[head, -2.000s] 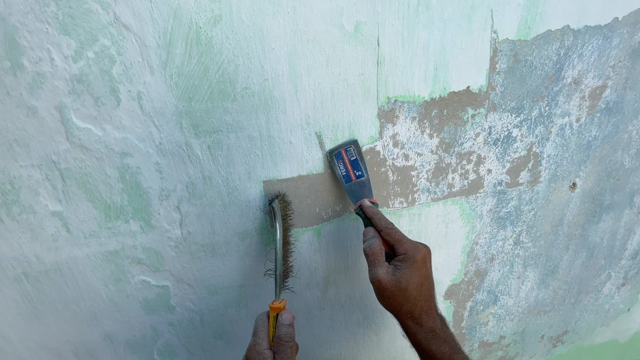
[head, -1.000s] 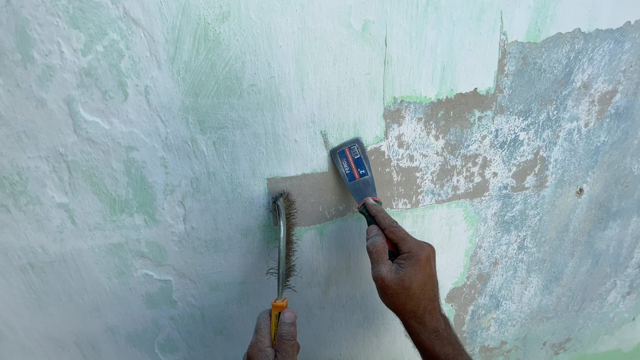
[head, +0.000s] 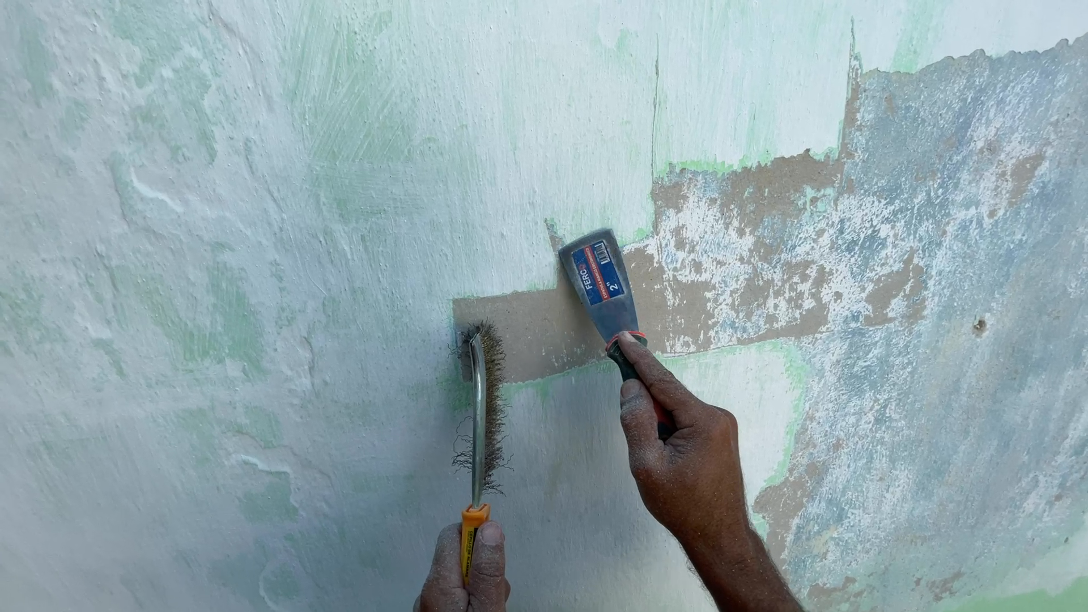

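At the lower middle, my left hand point(head: 465, 568) grips the yellow handle of a wire brush point(head: 480, 408). The brush stands upright, its worn, bent bristles near the left end of a bare grey-brown strip in the paint. My right hand point(head: 684, 450) is closed round the black and red handle of a Ferco putty knife point(head: 599, 285), with the thumb and index finger near its collar. The blade points up and a little left, its edge at the upper border of the strip. Whether the blade touches the wall point(head: 544, 170) cannot be told.
White and pale green paint covers the wall's left side, with raised, uneven patches point(head: 153, 191). At right spreads a scraped blue-grey area point(head: 960, 280) with ragged paint edges and a small hole point(head: 980, 325). A thin vertical crack point(head: 655, 110) runs above the putty knife.
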